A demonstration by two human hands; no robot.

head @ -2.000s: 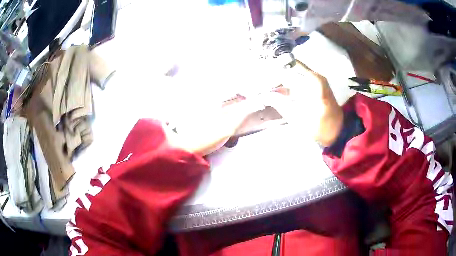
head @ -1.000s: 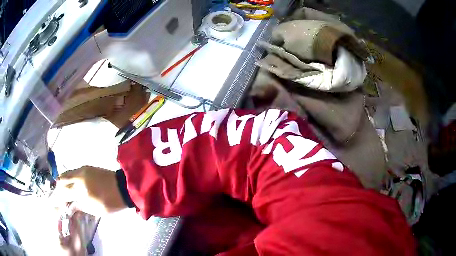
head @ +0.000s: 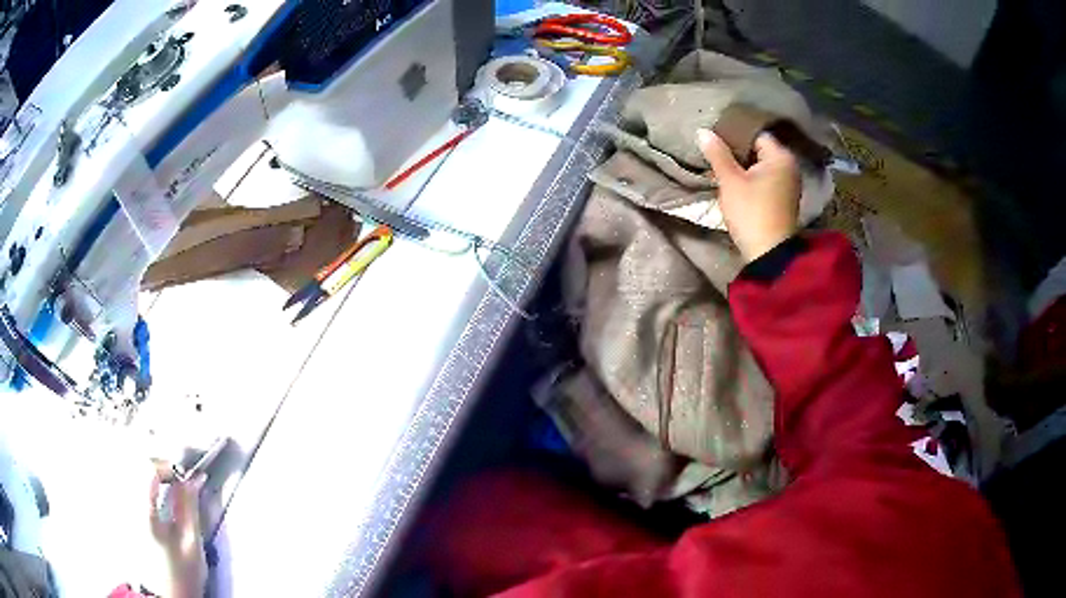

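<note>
My right hand [head: 760,193] is on the upper part of a thick tan garment [head: 690,339] heaped right of the table. Its thumb and a finger are apart at a brown part [head: 746,126] of the cloth; whether they grip is unclear. My left hand [head: 178,526] is at the lower left, its fingertips at a small pale work piece [head: 201,461] that it seems to pinch in strong glare. The needle area [head: 111,380] of the sewing machine [head: 210,105] lies beyond it, with no hand there.
Orange-yellow thread snips [head: 341,275], a brown piece [head: 234,243], long grey tweezers [head: 362,208] and a red pen [head: 430,158] lie near the machine. A tape roll [head: 514,78] and scissors [head: 596,44] are at the far end. A measuring tape [head: 462,350] runs along the table edge.
The view has turned right. My right hand has left the needle area and moved across to the tan garment. My left hand is at the small piece, lower left.
</note>
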